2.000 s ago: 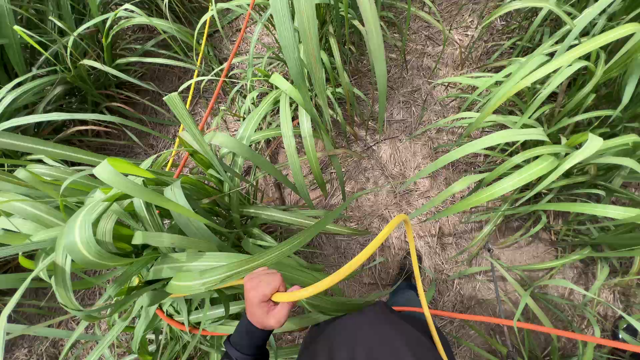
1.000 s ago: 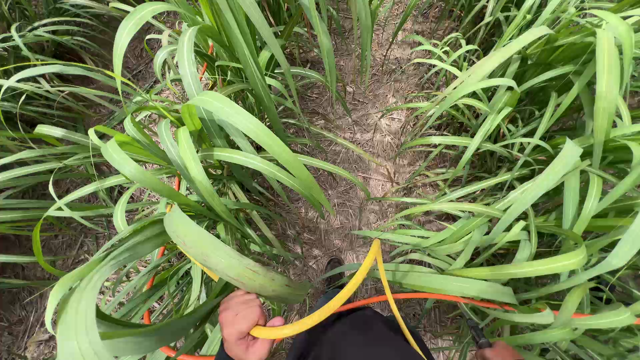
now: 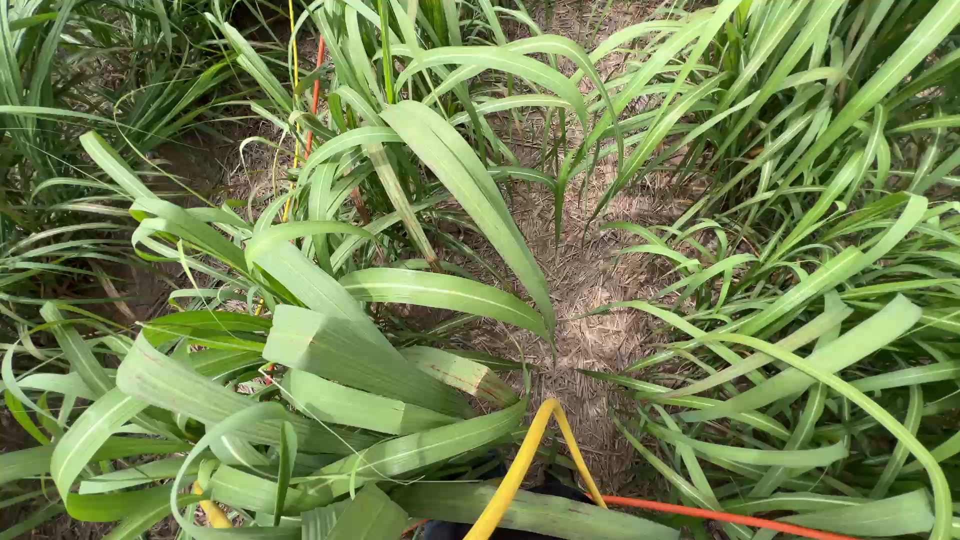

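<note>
Neither of my hands shows in the head view now. A yellow hose (image 3: pixel 514 472) rises from the bottom edge, bends sharply near the lower middle and runs back down to the right. Another yellow piece (image 3: pixel 213 510) shows between leaves at the lower left; whether it is the same hose is hidden. An orange hose (image 3: pixel 697 512) crosses the lower right. Farther off, a thin yellow line (image 3: pixel 295 67) and an orange line (image 3: pixel 316 94) run up through the grass at the upper left. Broad green leaves (image 3: pixel 337 360) cover much of the lower left.
Tall, long-leaved grass plants (image 3: pixel 795 262) stand on both sides. Between them runs a strip of ground (image 3: pixel 600 322) covered with dry straw. Some leaves arch over this strip, and dark clothing is partly visible at the bottom edge.
My left hand, earlier around the yellow hose at the bottom, is out of sight. The hand glimpsed at the lower right a second ago is also gone from view.
</note>
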